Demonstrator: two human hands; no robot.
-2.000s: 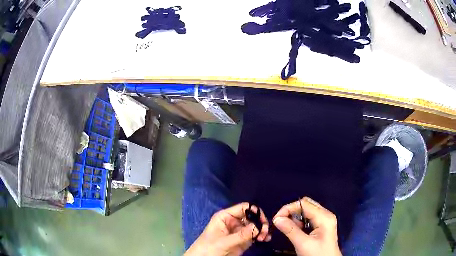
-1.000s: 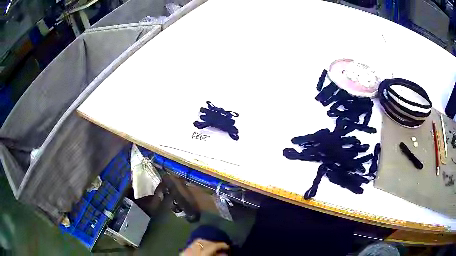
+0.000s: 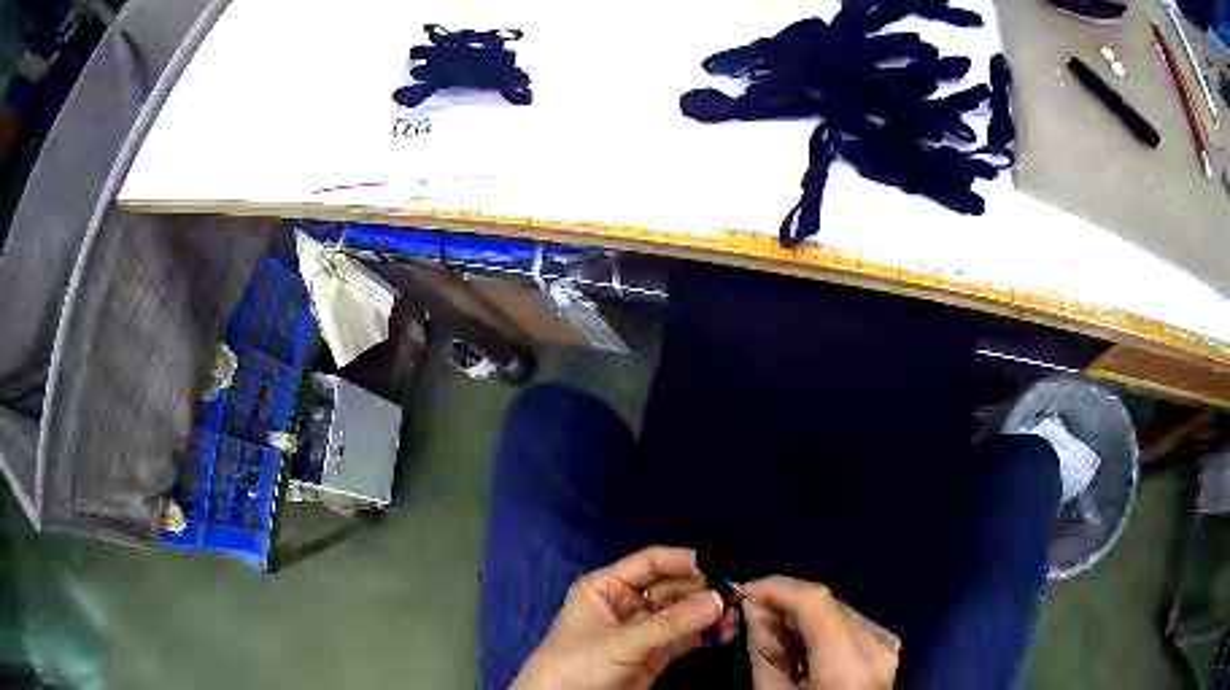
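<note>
My left hand is over the lap cloth at the bottom centre, its thumb and fingers pinched on a small dark strip. My right hand is just to its right, fingertips touching or almost touching the strip. A dark, thin object, possibly thread snips, shows in the right palm. A tiny bright point shows between the fingertips; I cannot tell if it is a needle. The strip is hard to see against the dark cloth.
A large pile of dark strips and a small pile lie on the white table. A black stick and a reddish pencil lie on the grey mat. Blue crates stand left, a waste basket right.
The view swung up over the table one second ago and is back down on the lap. Both hands show again, closer together than two seconds ago.
</note>
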